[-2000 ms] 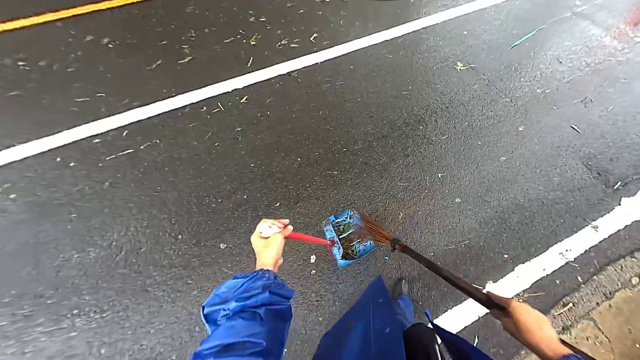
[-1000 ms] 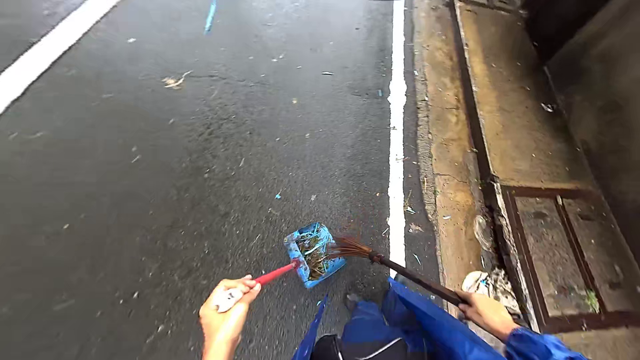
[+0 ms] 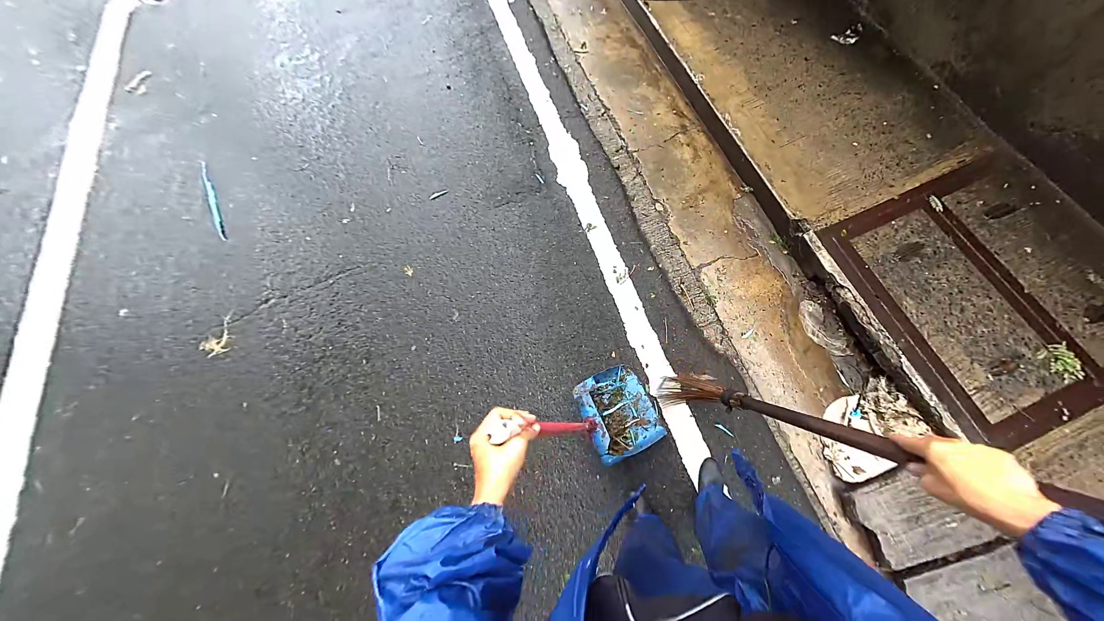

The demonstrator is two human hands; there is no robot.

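My left hand (image 3: 500,453) grips the red handle (image 3: 562,427) of a blue dustpan (image 3: 638,427), which holds leaves and twigs. The pan is just above or on the wet asphalt, left of the white edge line; which one I cannot tell. In my right hand (image 3: 979,483) is the dark stick of a broom (image 3: 819,424). Its brown bristles (image 3: 690,390) point left over the white line, a little apart from the pan's right side.
Beyond the white edge line (image 3: 604,250) run a concrete gutter (image 3: 733,276) and a raised kerb with a framed cover (image 3: 975,310). A pale piece of debris (image 3: 858,440) lies by the kerb. A blue strip (image 3: 213,203) and a dry sprig (image 3: 217,343) lie on the road.
The view has turned strongly toward the kerb. The bristles, over the dustpan's edge in the earlier frames, are now apart from it to the right.
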